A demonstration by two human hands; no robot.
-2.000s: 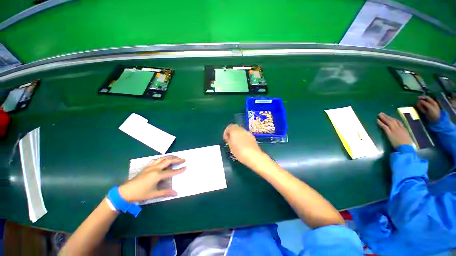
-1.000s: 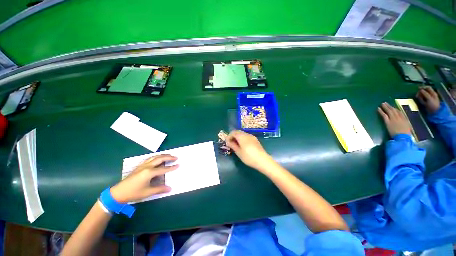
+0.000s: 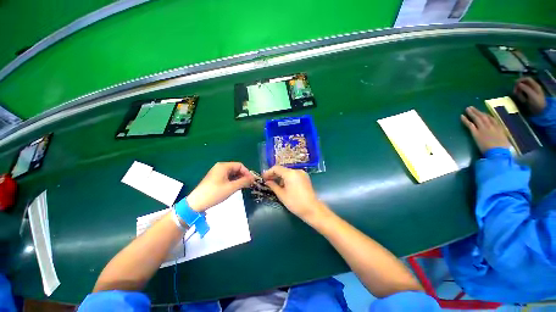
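Note:
My left hand [image 3: 227,183] and my right hand [image 3: 288,186] meet fingertip to fingertip just below the blue parts bin [image 3: 311,141]. A tiny part seems to be between the fingertips, too small to make out clearly. A loose pile of small beige and dark components [image 3: 263,196] lies under and between my fingers. The bin holds small beige-copper parts [image 3: 291,150]. The white adhesive sheet [image 3: 227,228] lies flat under my left wrist and forearm. A narrow white sheet [image 3: 152,183] lies above it.
Tablet units [image 3: 268,97] [image 3: 157,117] lie along the back of the bench. A yellow-edged white pad [image 3: 418,146] is to the right, beside another worker's hands [image 3: 488,129]. Long white-grey strips [image 3: 41,244] and a red object [image 3: 7,192] are far left.
My left hand has lifted off the white sheet and moved right and up to meet my right hand over the loose pile. The view has turned slightly.

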